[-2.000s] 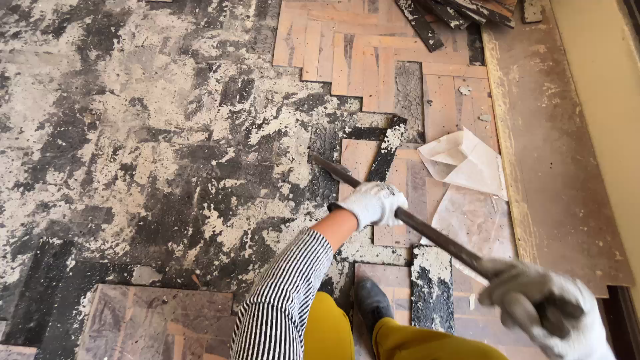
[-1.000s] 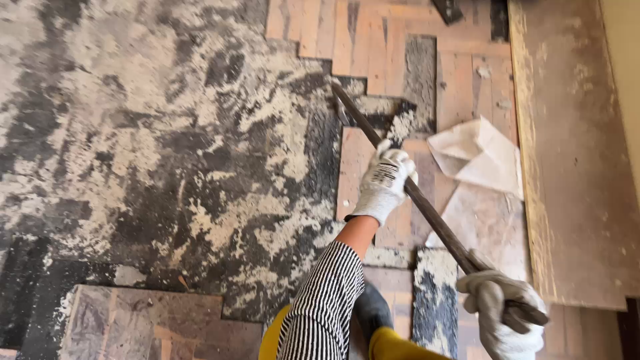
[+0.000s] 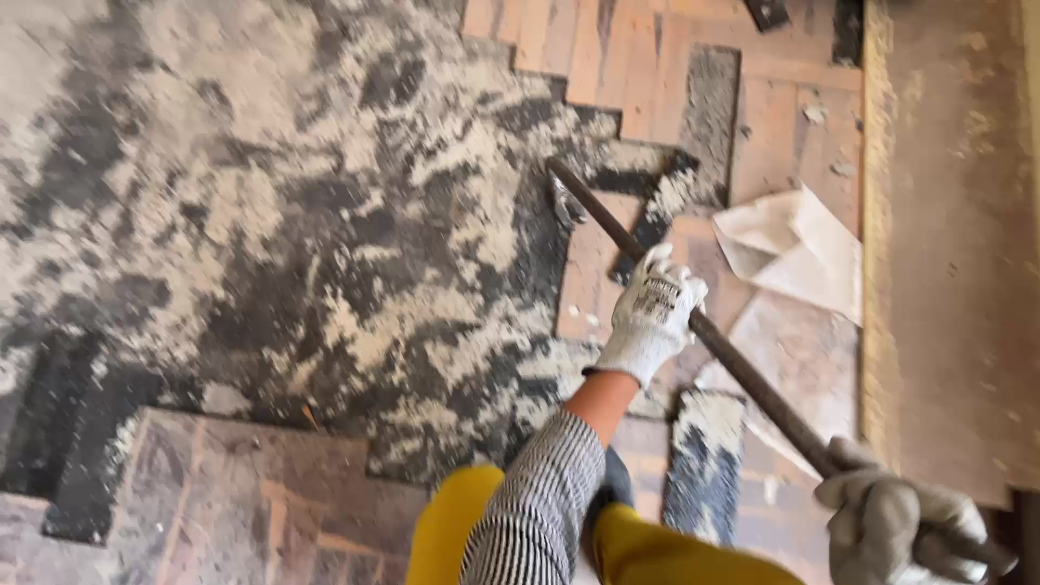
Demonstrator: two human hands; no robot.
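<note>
A long metal pry bar [image 3: 756,386] runs diagonally from the floor to the lower right. My left hand [image 3: 656,307], in a white work glove, is closed around its middle. Near its rear end, my right hand [image 3: 898,520] grips it in a greyish, soiled glove. The bar's far tip is by the edge of a wood parquet block [image 3: 597,272], beside dark, blotchy subfloor [image 3: 325,203]; whether the tip touches is unclear. A loose block with black adhesive [image 3: 658,211] lies across the parquet just beyond my left hand.
Crumpled white paper [image 3: 792,244] lies right of the bar. Another adhesive-coated block [image 3: 705,467] rests near my shoe [image 3: 609,479]. A brown board [image 3: 959,244] spans the right side. Herringbone parquet [image 3: 601,57] remains at the top, with more parquet [image 3: 236,496] at lower left.
Both hands have kept hold of the bar. Its tip has moved from the dark subfloor up to the parquet steps, then back down beside the block's edge.
</note>
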